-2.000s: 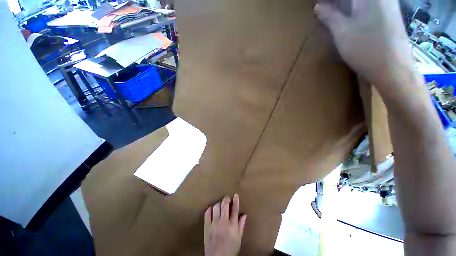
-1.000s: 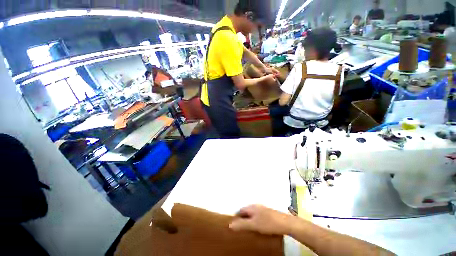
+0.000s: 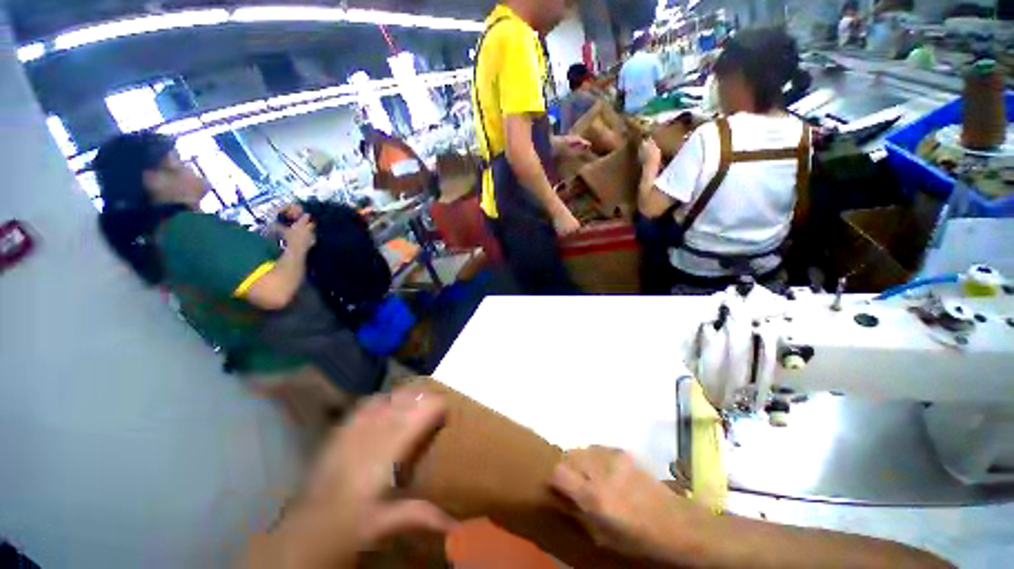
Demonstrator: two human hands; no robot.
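Note:
A brown bag panel (image 3: 489,450) is folded or bent at the near edge of the white table, low in the middle. An orange piece (image 3: 500,547) shows under it at the bottom edge. My right hand (image 3: 617,500) has its fingers closed on the panel's upper edge. My left hand (image 3: 373,478) is blurred at the panel's left end, thumb and fingers apart; any contact is unclear. The white sewing machine (image 3: 867,345) stands at the right, with a pale yellow strip (image 3: 705,445) beside its needle area.
A person in green (image 3: 217,250) stands at the left, holding something dark. A person in yellow (image 3: 517,122) and a person in white with brown straps (image 3: 739,183) are beyond the white table (image 3: 556,356). A blue bin (image 3: 928,161) and a brown thread cone (image 3: 983,106) are at right.
My left hand has come into view at the panel's left end. The orange piece now shows. The person in green has appeared at left. My right hand still holds the panel.

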